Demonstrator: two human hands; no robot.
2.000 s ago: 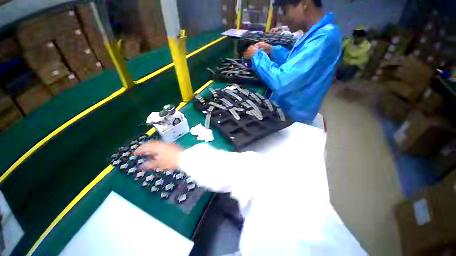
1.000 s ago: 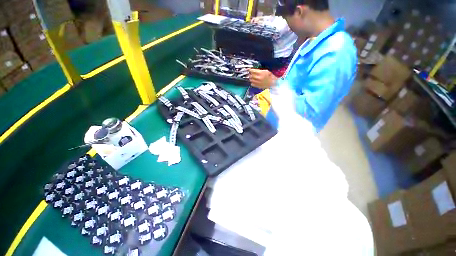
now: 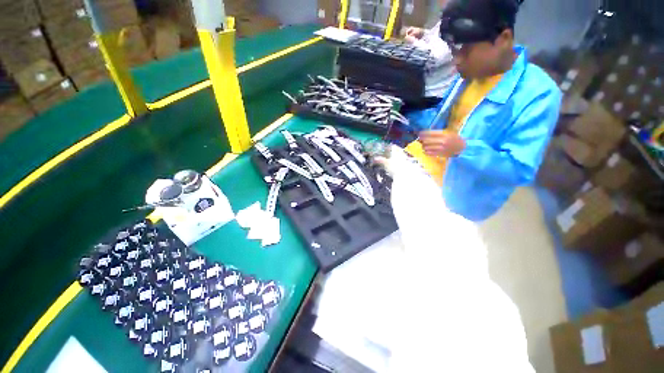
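A black compartment tray (image 3: 320, 244) holds several watches with grey straps (image 3: 317, 175), heaped over its upper part. My right arm in a white sleeve reaches to the tray's right side. My right hand (image 3: 380, 153) is small and blurred there, beside the straps; whether it grips one cannot be told. My left hand is out of the picture. Sheets of round black stickers (image 3: 178, 295) with white square prints lie on the green surface at the lower left.
A white box (image 3: 196, 215) with round silvery items stands by the yellow post (image 3: 229, 95). White scraps (image 3: 260, 224) lie beside it. A person in blue (image 3: 510, 124) stands beyond the tray, near another heaped tray (image 3: 346, 102). White paper shows at the lower left.
My right arm has moved from the sticker sheets to the far tray's right side. The view has swung right, and the person in blue now shows more fully.
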